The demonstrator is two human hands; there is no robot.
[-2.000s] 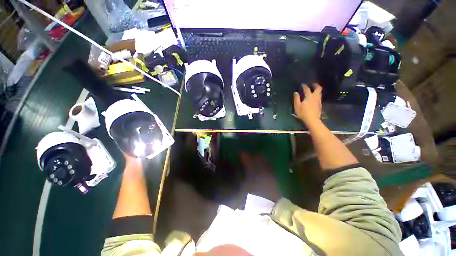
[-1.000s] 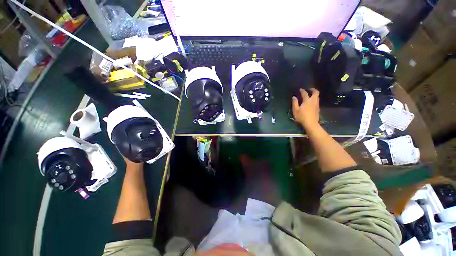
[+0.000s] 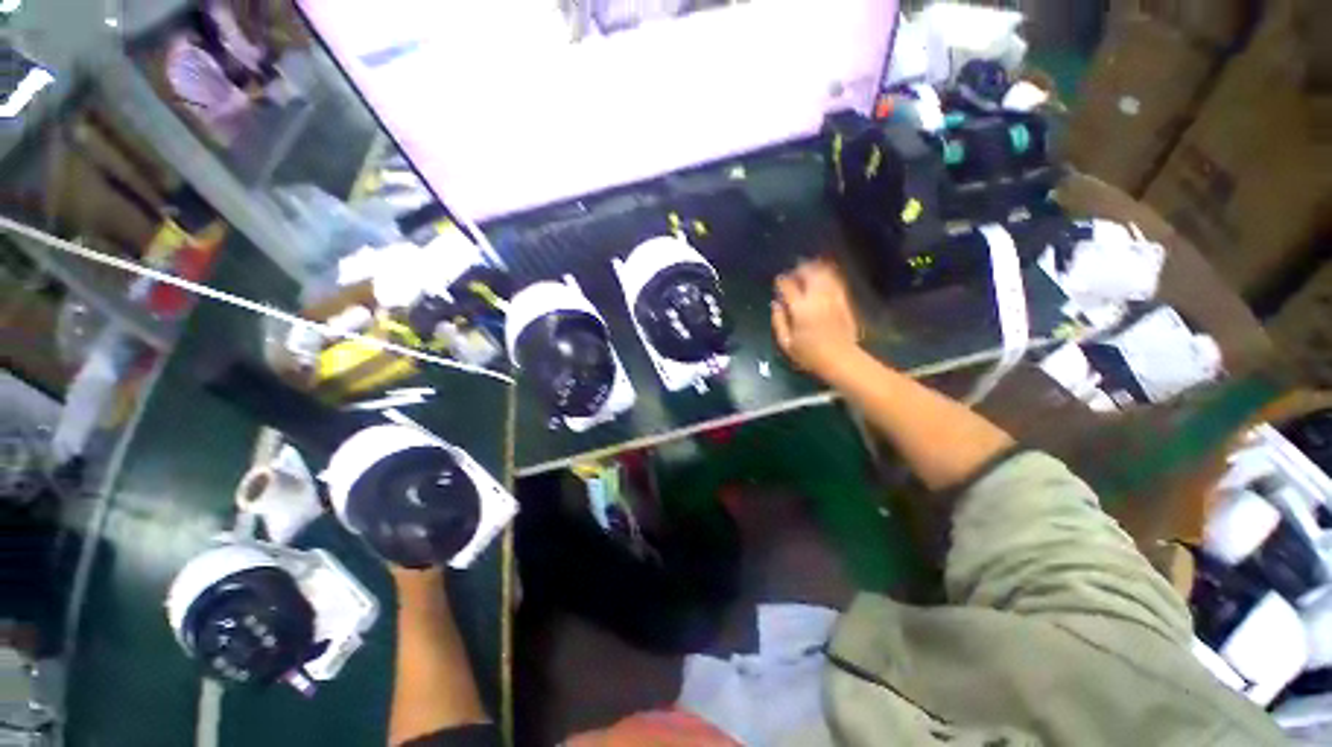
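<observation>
Four white cameras with glossy black domes rest on the benches: two side by side before the keyboard, the left one point(image 3: 563, 358) and the right one point(image 3: 676, 310), and two on the left bench, the upper one point(image 3: 414, 504) and the lower one point(image 3: 251, 623). My left forearm reaches to the upper one's dome; my left hand is hidden behind it, so its grip cannot be seen. My right hand point(image 3: 818, 318) lies on the dark bench right of the cameras, fingers curled over a small dark mouse, mostly hidden.
A bright monitor point(image 3: 628, 95) stands behind the black keyboard point(image 3: 584, 234). A black device point(image 3: 877, 183) and a white strip point(image 3: 1008, 292) are at the right. A white roll point(image 3: 278, 493) stands on the left bench. White-and-black units point(image 3: 1256, 555) fill a carton at far right. A person sits at top left.
The view has turned, so the front bench edge now slants and the cameras appear lower. Glare on the upper left-bench camera has gone since the oldest frame. Both arms keep nearly the same places.
</observation>
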